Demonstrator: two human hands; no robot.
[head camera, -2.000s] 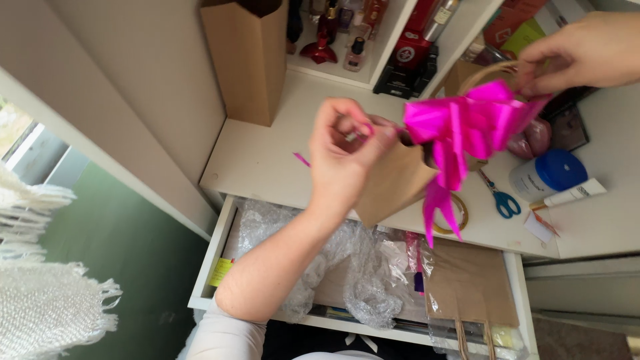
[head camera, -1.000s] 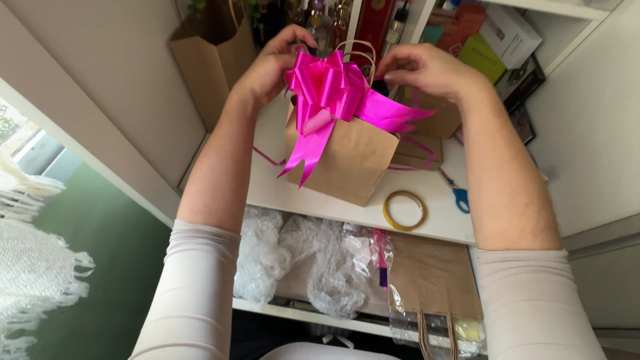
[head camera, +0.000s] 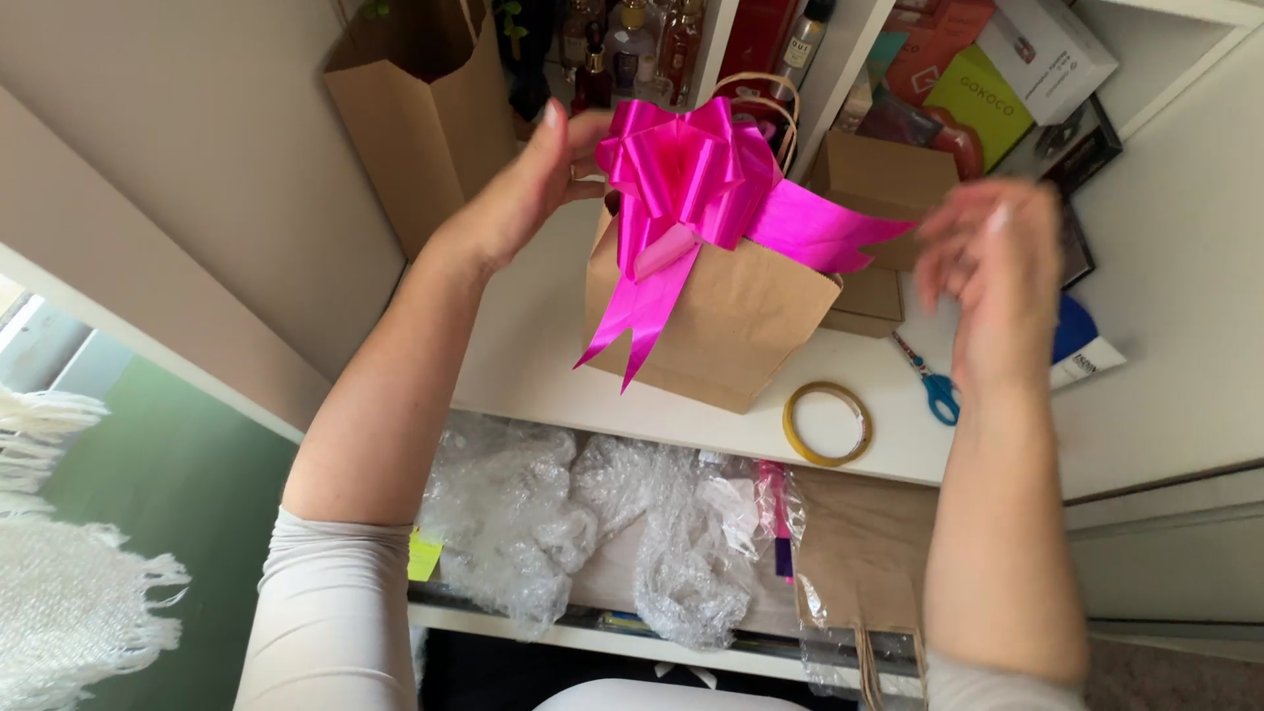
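A brown kraft paper gift bag (head camera: 731, 316) with twisted paper handles stands on the white shelf top. On its upper front sits a shiny magenta ribbon bow (head camera: 681, 168), one forked tail hanging down and another spreading right. My left hand (head camera: 538, 188) is at the bow's left side, thumb up; its fingertips are partly hidden behind the bow, so a grip cannot be made out. Blurred, my right hand (head camera: 992, 267) hovers to the right of the ribbon tail, fingers apart and holding nothing. A roll of yellow tape (head camera: 828, 424) and blue-handled scissors (head camera: 936, 387) lie right of the bag.
An open drawer below holds bubble wrap (head camera: 513, 523) and packaged kraft bags (head camera: 859, 553). Another kraft bag (head camera: 425, 138) stands at back left. Perfume bottles (head camera: 632, 49), small cardboard boxes (head camera: 874, 188) and a blue-lidded container (head camera: 1076, 336) are behind and right.
The bag, tilted between my hands two seconds ago, now stands upright with the bow at its front. My right hand has moved away from the handles to the right since one second ago.
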